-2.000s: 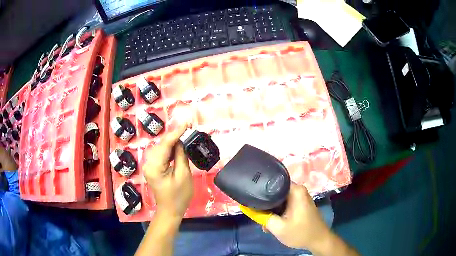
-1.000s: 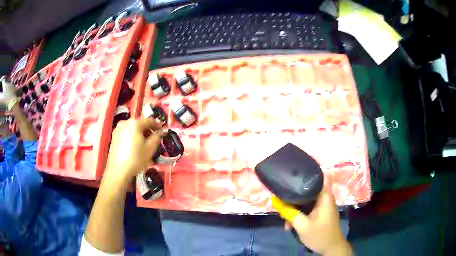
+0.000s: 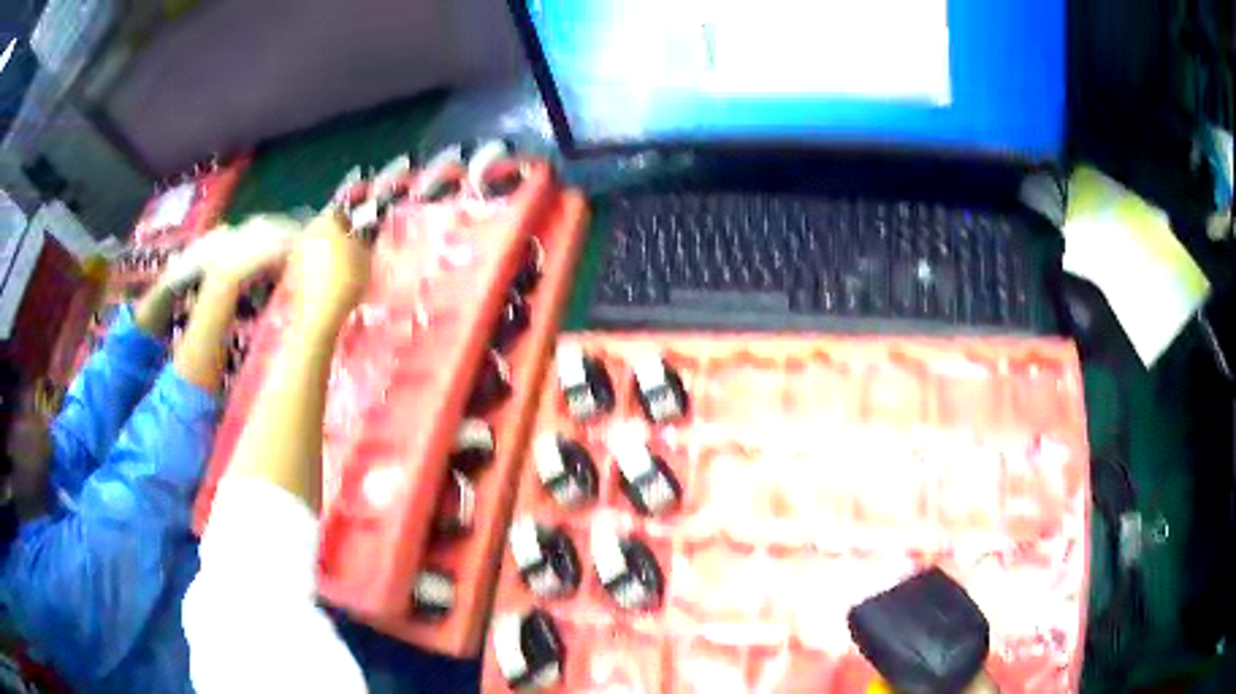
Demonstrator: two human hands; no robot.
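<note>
The black scanner (image 3: pixel 924 630) is over the lower right of the pink tray (image 3: pixel 868 447). My right hand (image 3: pixel 981 683) holds it; only a sliver of the hand shows at the bottom edge. Several smartwatches (image 3: pixel 630 567) with pale patterned straps sit in the tray's two left columns. My left hand (image 3: pixel 325 264) is at the far left end of the stacked source tray (image 3: pixel 407 325), beside the watches (image 3: pixel 366 214) along its back row. The hand is blurred and its fingertips are unclear, so I cannot tell whether it holds anything.
A co-worker's blue sleeves (image 3: pixel 149 454) and pale glove (image 3: pixel 244 247) are close to my left forearm. A keyboard (image 3: pixel 813 258) and lit monitor (image 3: pixel 813 82) stand behind the tray. Papers (image 3: pixel 1132 264) and a mouse (image 3: pixel 1086 315) are at right.
The view has swung up and left. My left hand has moved from the watches in the front tray to the source tray's back row. A watch now sits in the second column's third row.
</note>
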